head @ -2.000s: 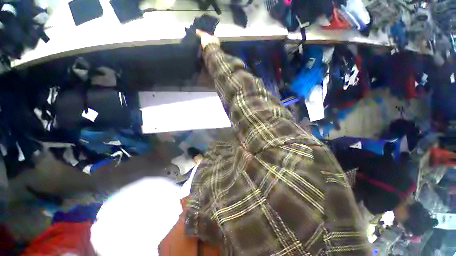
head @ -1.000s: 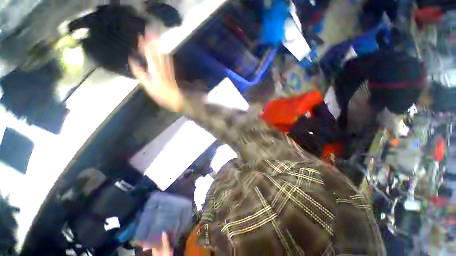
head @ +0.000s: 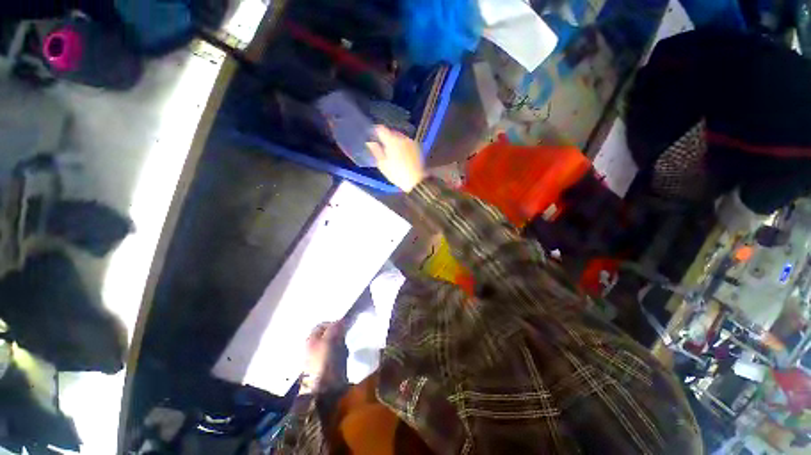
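My right hand [head: 397, 156] reaches over the blue plastic basket [head: 380, 185] and pinches the near end of a flat grey-blue piece [head: 347, 127]. The piece is slightly blurred and slants over the basket's dark contents. My left hand [head: 322, 349] is low, beside the large white board [head: 316, 280]; it is small and blurred, and I cannot tell whether it holds anything.
The white table edge [head: 169, 147] curves along the left, with black pieces [head: 62, 307] and a pink cone [head: 62, 49] on it. Red-orange fabric [head: 525, 178] lies right of the basket. A person in dark clothing [head: 729, 107] is at the upper right.
The view has turned toward the basket. My right hand has left the black pieces on the table and now holds a grey-blue piece. A similar piece was at my left hand one second ago.
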